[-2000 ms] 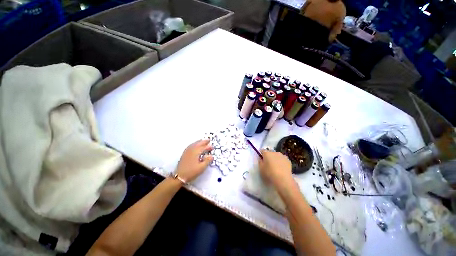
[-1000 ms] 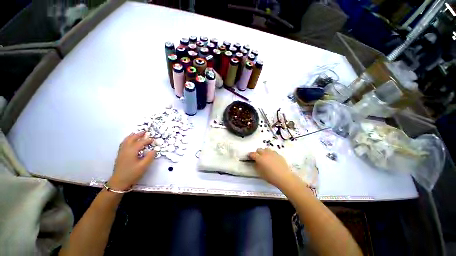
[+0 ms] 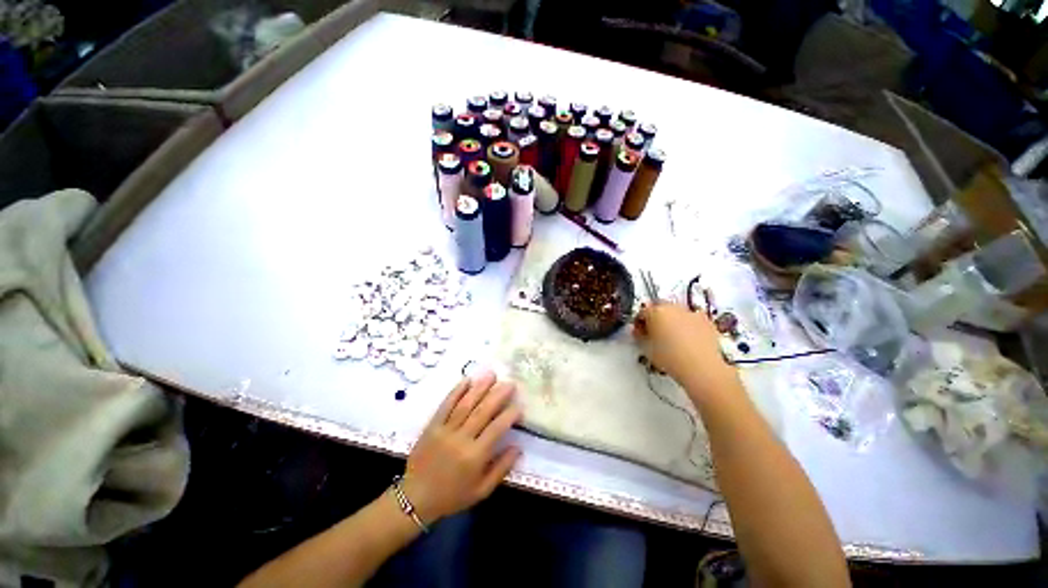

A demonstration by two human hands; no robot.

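Observation:
White buttons (image 3: 402, 316) lie in a loose pile on the white table. My left hand (image 3: 462, 446) lies palm down with fingers stretched at the front left corner of the off-white cloth pad (image 3: 575, 385), holding nothing visible. My right hand (image 3: 680, 340) is at the right side of the dark bowl of small brown pieces (image 3: 588, 294). Its fingertips are together over the tools on the pad; whether they grip something is too small to tell. Scissors (image 3: 696, 295) are partly hidden behind this hand. A dark thread (image 3: 678, 404) runs over the pad.
Thread spools (image 3: 540, 161) stand grouped behind the bowl. A dark red pencil (image 3: 592, 229) lies beside them. Clear plastic bags (image 3: 850, 316) crowd the right. Cream garments (image 3: 86, 379) hang at the left. A fabric bin (image 3: 138, 167) adjoins the table's left side. One dark button (image 3: 400, 395) lies near the front edge.
My left hand has left the button pile for the pad's corner. The pencil, earlier in my right hand, lies beside the spools. My right hand moved from the pad's front to the tools beside the bowl.

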